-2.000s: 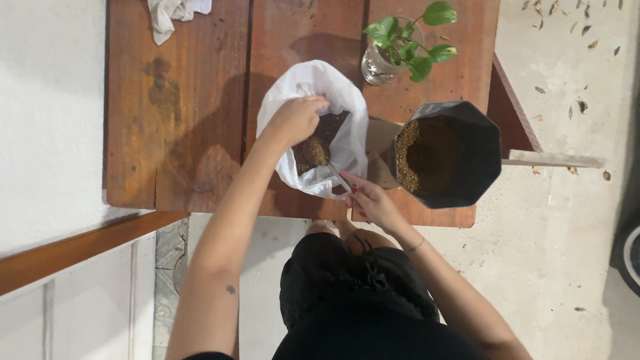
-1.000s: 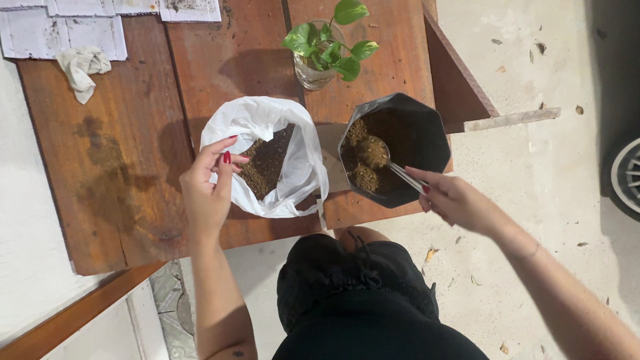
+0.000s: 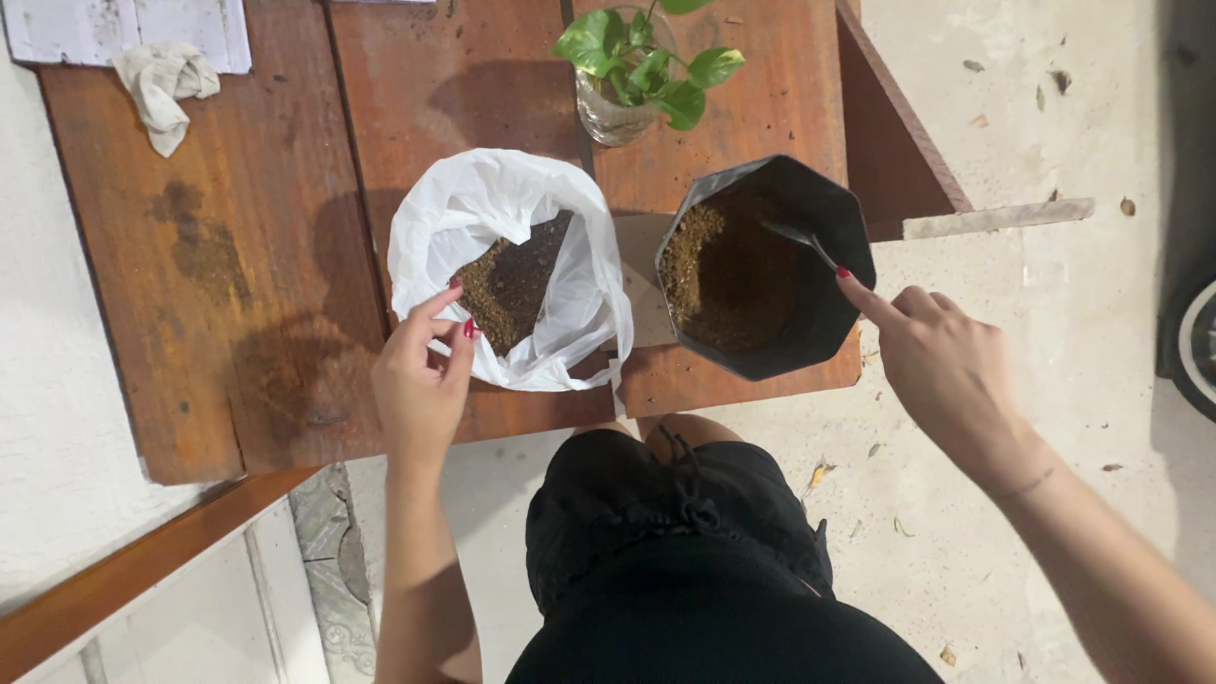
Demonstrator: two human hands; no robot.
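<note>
An open white plastic bag (image 3: 508,180) of dark soil (image 3: 518,280) stands on the wooden table. My left hand (image 3: 423,366) is at its left rim, thumb and forefinger apart; whether the fingertips touch the plastic I cannot tell. To the right stands a black octagonal pot (image 3: 836,318) with soil inside, lighter and grainy along its left wall. My right hand (image 3: 940,351) grips the handle of a metal spoon (image 3: 807,239) at the pot's right rim, forefinger along the handle. The spoon's head reaches down into the pot and is partly hard to make out.
Behind the pot, a leafy green cutting stands in a clear glass jar (image 3: 613,119). A crumpled white cloth (image 3: 166,95) and stained white sheets (image 3: 123,28) lie at the back left. The wooden table's (image 3: 741,385) front edge is close to my legs; a wooden board juts out at right.
My right hand has moved the spoon from the bag to the pot. The heaped soil seen on the spoon a second ago no longer shows there. My left hand has drawn back to the bag's left rim.
</note>
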